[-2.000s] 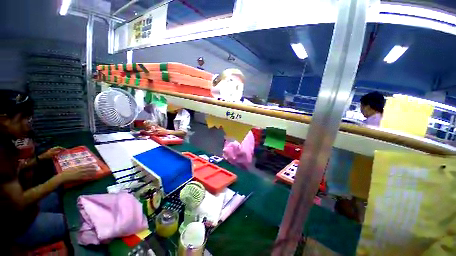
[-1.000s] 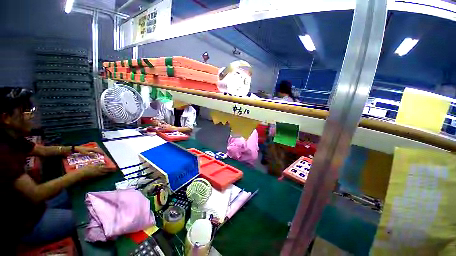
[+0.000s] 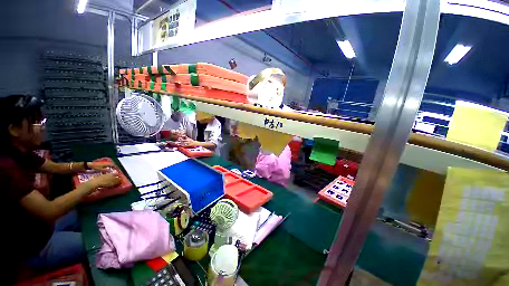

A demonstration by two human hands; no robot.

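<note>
Neither of my hands is in the picture. Nearest in front of me on the green bench (image 3: 290, 246), a crumpled pink cloth (image 3: 134, 237) lies at the lower left. A dark calculator (image 3: 162, 276) is at the bottom edge beside it. A small pale green handheld fan (image 3: 224, 214) stands right of the cloth, with a yellowish jar (image 3: 196, 246) and a pale cylindrical container (image 3: 224, 265) near it. A blue box (image 3: 192, 181) stands behind them. A divided red tray (image 3: 245, 192) lies right of the box.
A metal post (image 3: 385, 139) rises at right. An overhead shelf (image 3: 312, 125) holds stacked orange foam trays (image 3: 223, 81). Yellow sheets (image 3: 466, 229) hang at right. A seated person (image 3: 33, 184) at left has both hands on a red tray (image 3: 97, 181). A white fan (image 3: 140, 115) is behind.
The view has turned left, so the bench items and post have shifted right in the picture. The person at left has moved their hands on the tray. A person behind the shelf is out of view.
</note>
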